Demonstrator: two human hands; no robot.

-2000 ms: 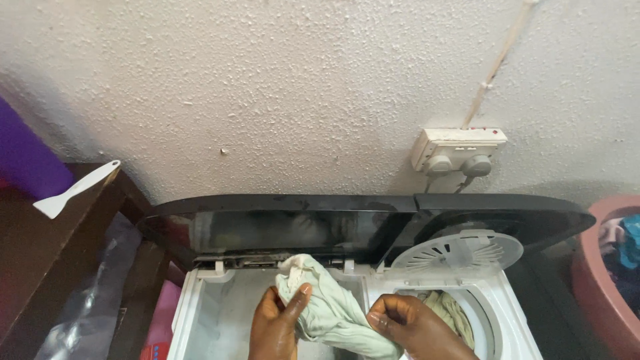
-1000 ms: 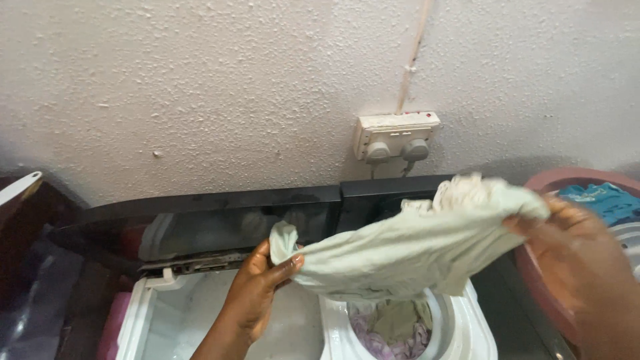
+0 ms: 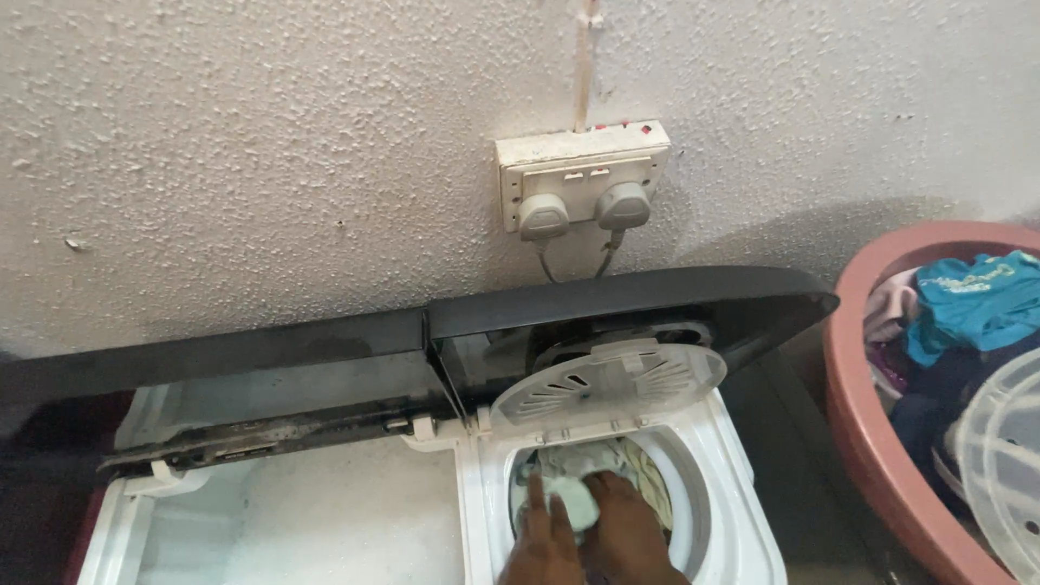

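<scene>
Both hands reach into the round spin tub (image 3: 691, 504) of a white twin-tub washing machine. My left hand (image 3: 543, 532) lies over the pale green cloth (image 3: 574, 502), fingers extended and apart; whether it grips the cloth is unclear. Close beside it on the right, my right hand (image 3: 624, 528) presses down among the clothes, its fingertips hidden. Cream and yellowish fabric (image 3: 646, 479) lines the tub's back and right side. Behind the opening, a clear slotted inner lid (image 3: 609, 386) stands raised against the black outer lid (image 3: 650, 296).
The wash tub (image 3: 349, 504) to the left holds whitish, cloudy water. At the right stands a pink basin (image 3: 853, 390) with a blue garment (image 3: 975, 296), dark clothes and a clear plastic lid (image 3: 1003, 463). Two plugs sit in the wall socket (image 3: 581, 175) behind the machine.
Both hands have come down into the spin tub with the pale green cloth, which was stretched out between them above the machine a second ago. The view has moved closer.
</scene>
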